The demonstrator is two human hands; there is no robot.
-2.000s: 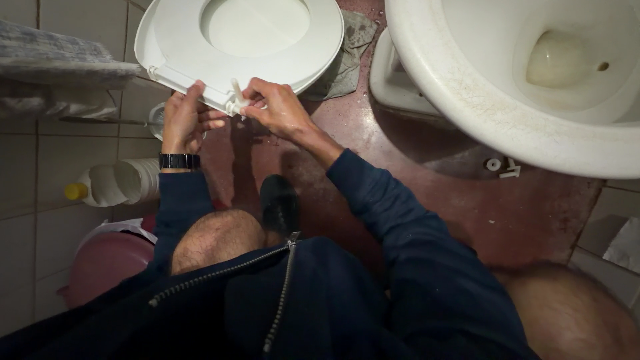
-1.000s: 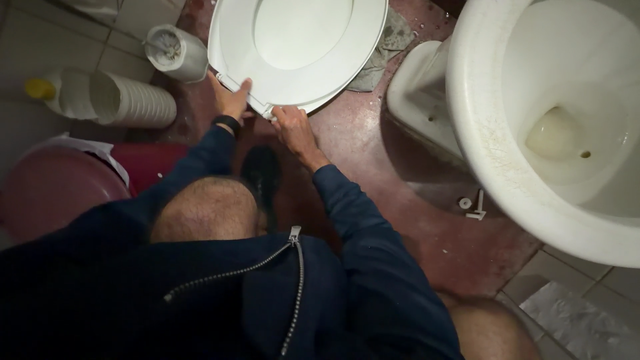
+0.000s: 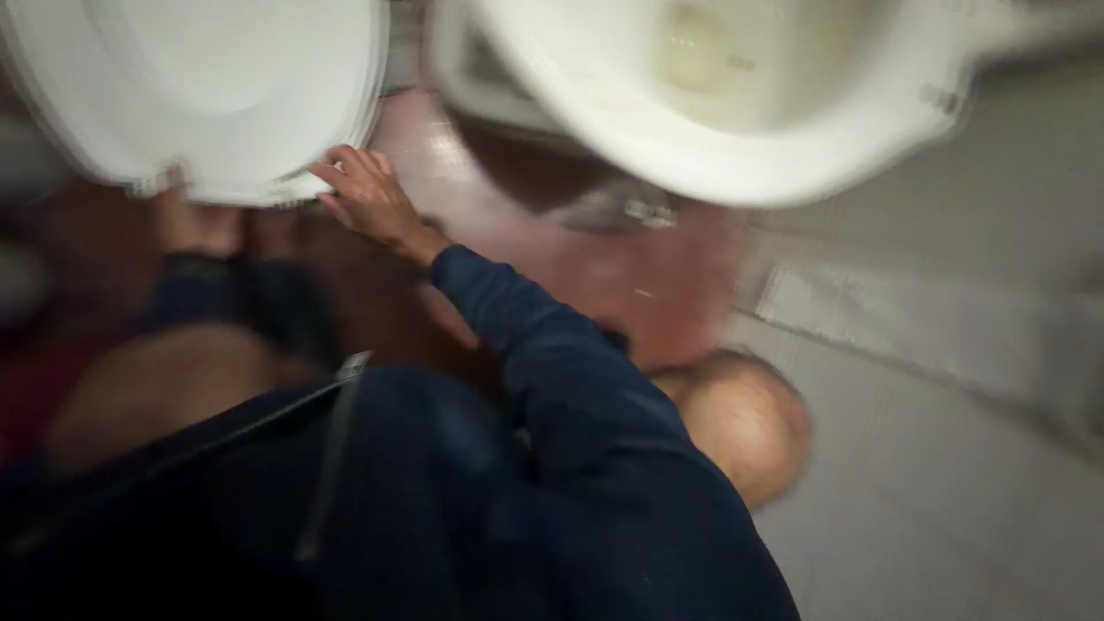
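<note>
A white toilet seat with its lid is at the upper left, its hinge edge toward me. My left hand, blurred, grips that edge near its left end, with a finger on top. At the right end of the same edge is my right hand, its thumb and fingertips at the seat's corner; whether it pinches a part there is hidden by blur. The ceramic toilet bowl stands to the right, with no seat on its rim.
Small white parts, too blurred to name, lie on the red floor below the bowl. My bent knees are at either side. Grey tiles cover the right side, with a pale flat sheet against them.
The view has swung to the right. My right hand has moved along the hinge edge, away from my left hand, to the seat's right corner. My left hand stays on the seat.
</note>
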